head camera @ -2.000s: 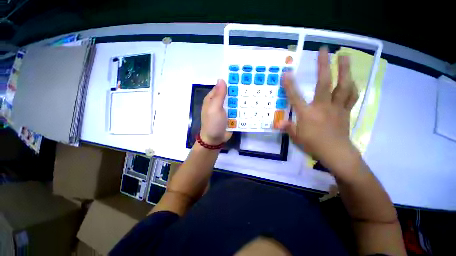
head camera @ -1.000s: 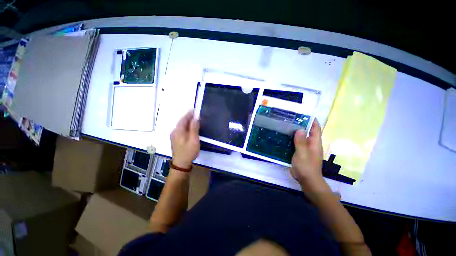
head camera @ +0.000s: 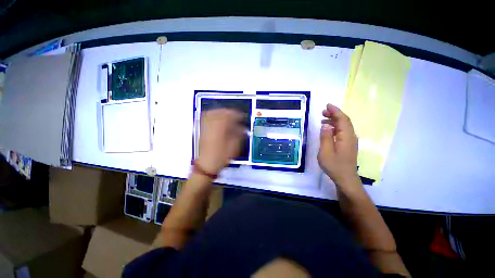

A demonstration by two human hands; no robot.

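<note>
The calculator housing [head camera: 251,99] lies back side up in the black holding fixture [head camera: 306,130], in front of me. Its right half shows the green circuit board [head camera: 276,149], its left half the dark LCD writing panel [head camera: 245,147]. My left hand [head camera: 220,140] is blurred over the dark panel and covers part of it; I cannot tell whether it holds anything. My right hand [head camera: 339,144] is just right of the fixture, fingers apart and empty, beside the yellow release paper [head camera: 381,98].
Another white housing [head camera: 126,126] with a green board lies at the left. Large grey board sheets [head camera: 35,106] are at the bench's left end. An open carton [head camera: 116,244] with several units stands below the bench's near edge. A pale object [head camera: 482,108] is at the far right.
The housing was turned from key side to back side and lowered into the fixture. My right hand has let go of it. My left hand has moved over the dark panel.
</note>
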